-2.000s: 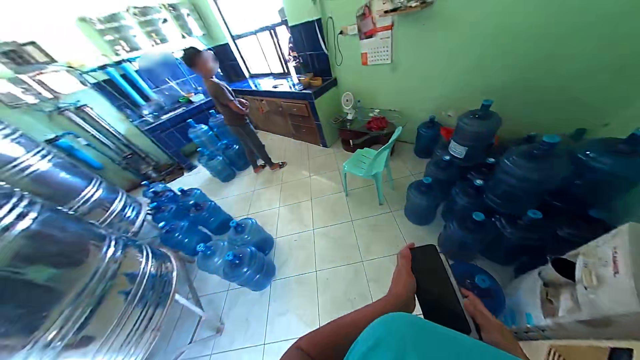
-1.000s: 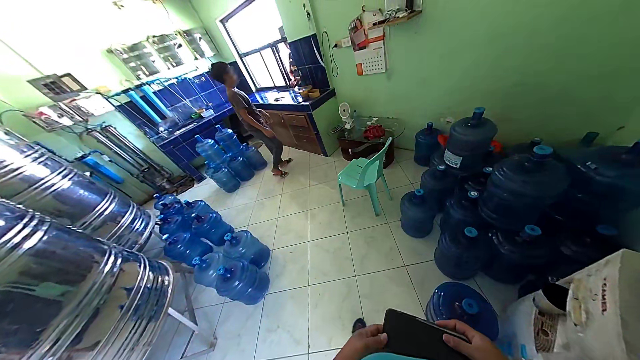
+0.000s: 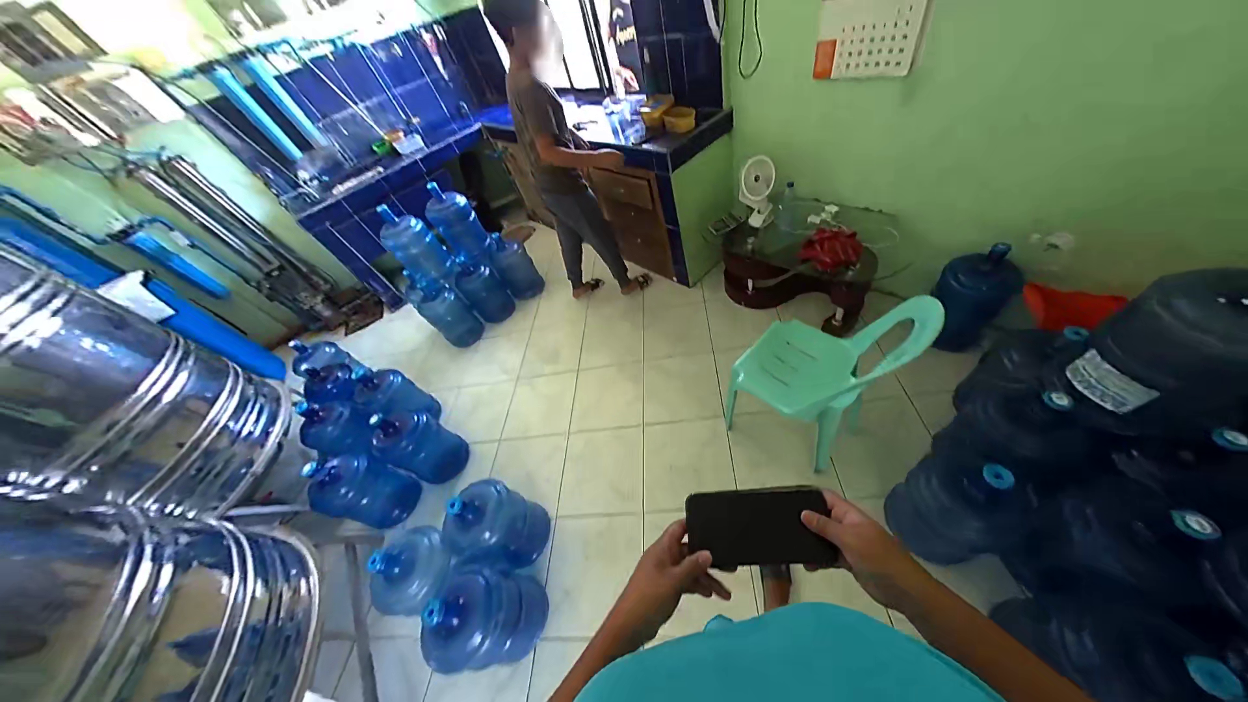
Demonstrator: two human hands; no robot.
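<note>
A smartphone [image 3: 759,527] with a dark screen lies sideways between my two hands in the lower middle of the head view. At its left end, my left hand [image 3: 675,573] grips the lower corner, thumb on the edge and some fingers spread below. My right hand [image 3: 858,541] holds the other end, with its thumb over the front and its remaining fingers behind, partly hidden. The phone is above my turquoise shirt [image 3: 799,658], over the tiled floor.
Blue water jugs [image 3: 492,614] stand in groups at left, and more jugs [image 3: 960,502] are stacked at right. A green plastic chair [image 3: 795,366] is ahead. Steel tanks [image 3: 146,409] line the left side. A person [image 3: 556,146] stands at the tiled counter [image 3: 697,141].
The phone, upright between my hands two seconds ago, is now sideways and held farther out from my body. The person at the counter has shifted stance. The view has moved.
</note>
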